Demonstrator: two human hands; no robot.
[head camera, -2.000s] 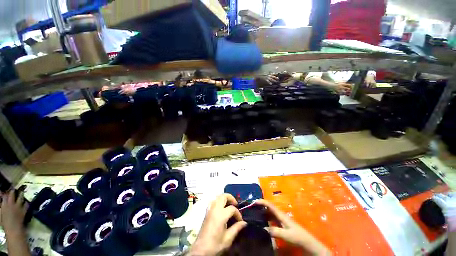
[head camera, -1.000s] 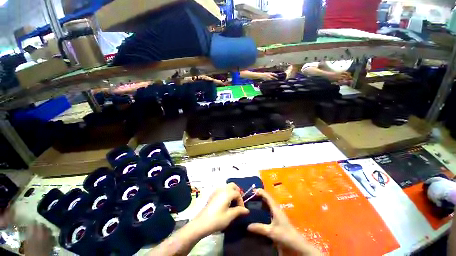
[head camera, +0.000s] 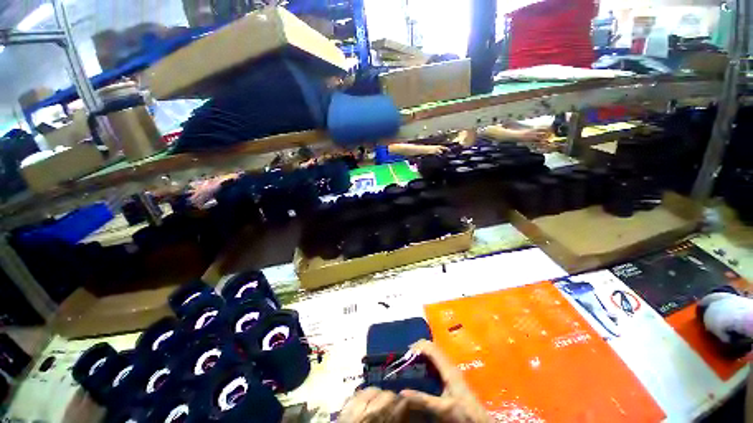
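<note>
A black housing (head camera: 404, 378) with pale and reddish wires (head camera: 403, 360) on top is held low in the centre. My left hand (head camera: 376, 406) is at its lower left, cut off by the bottom edge, with its fingertips against it. My right hand (head camera: 450, 388) grips its right side and near edge. A dark rounded pad (head camera: 398, 337) lies on the bench just beyond it. The underside of the housing is hidden.
Black cylinders with pale rings (head camera: 208, 358) cluster at left. An orange printed sheet (head camera: 537, 351) lies right of my hands. Cardboard trays (head camera: 388, 266) with black units stand behind, below a shelf (head camera: 272, 142). A white-gloved hand (head camera: 728, 318) of another person is at far right.
Both hands have moved lower, towards the bottom edge. My left hand has left the wires and moved to the housing's near side. The view has tilted. The neighbour's hand at far left has mostly gone.
</note>
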